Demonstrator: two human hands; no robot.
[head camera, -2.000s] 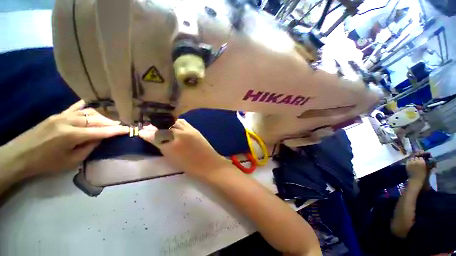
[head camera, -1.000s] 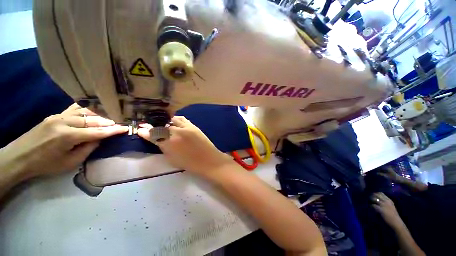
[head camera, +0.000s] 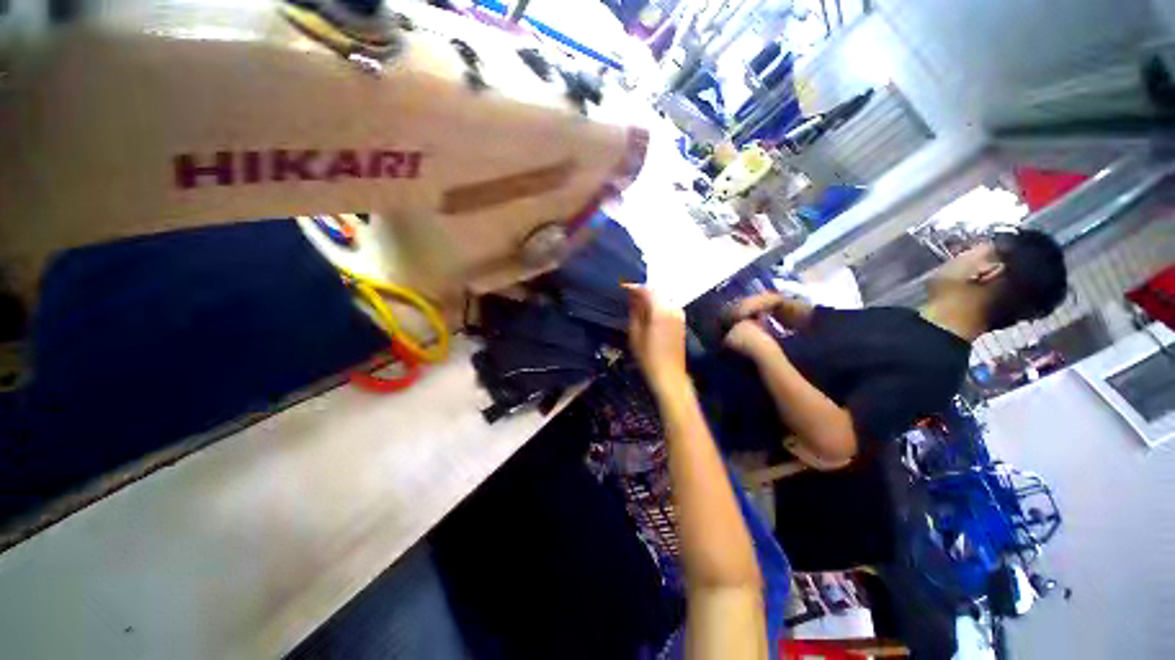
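Note:
My right hand (head camera: 657, 338) is stretched out at the right end of the table, its fingertips at the edge of a pile of small dark cut pieces (head camera: 535, 346). I cannot tell if it grips a piece. My left hand is out of view. The dark navy garment panel (head camera: 193, 342) lies flat under the arm of the cream HIKARI sewing machine (head camera: 309, 123). The needle area is out of the picture.
Scissors with yellow and red handles (head camera: 415, 338) lie by the machine base. A blue crate (head camera: 771, 567) stands below the table edge. A person in a black shirt (head camera: 889, 368) works close by on the right. Another machine (head camera: 745, 170) stands beyond.
The view has swung right, away from the needle. My right hand has left the panel at the presser foot and moved out to the dark pile. My left hand has gone out of view.

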